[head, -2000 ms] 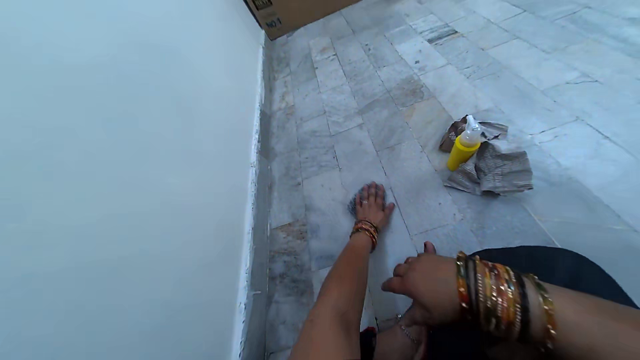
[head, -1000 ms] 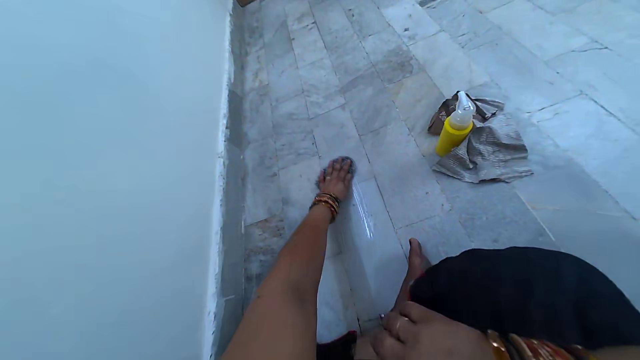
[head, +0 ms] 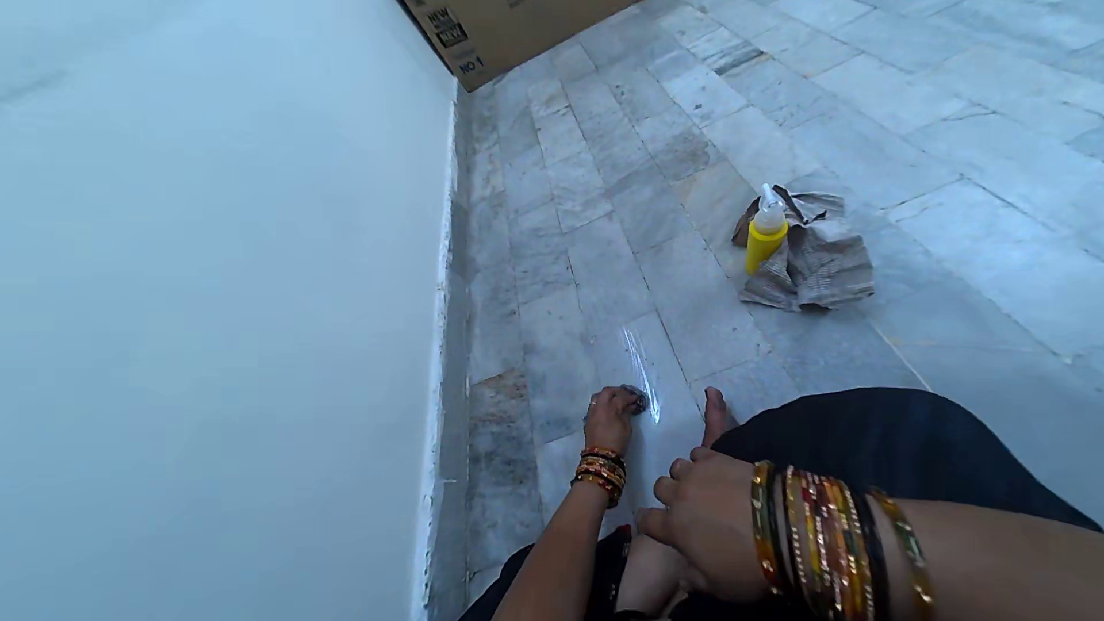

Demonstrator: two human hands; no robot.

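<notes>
My left hand (head: 611, 417), with bangles at its wrist, is on the marble floor close to the wall, its fingers closed on a small dark scrubbing pad (head: 636, 399). A shiny wet streak (head: 642, 375) lies on the tile just beyond it. My right hand (head: 703, 526), with many bangles, rests near my leg and foot; no object shows in it, and its fingers are partly curled. A yellow bottle with a clear spray top (head: 766, 233) stands ahead to the right, against a crumpled grey-brown cloth (head: 824, 263).
A white wall (head: 224, 328) with a rough-edged skirting (head: 453, 345) runs along the left. A cardboard box (head: 526, 30) stands on the floor at the top. My bare foot (head: 716, 416) and my dark-clothed knee (head: 871, 440) are at the lower right.
My left hand has drawn back toward my body along the floor, and its fingers, spread flat earlier, are now bunched. The view has shifted, with the box back in sight.
</notes>
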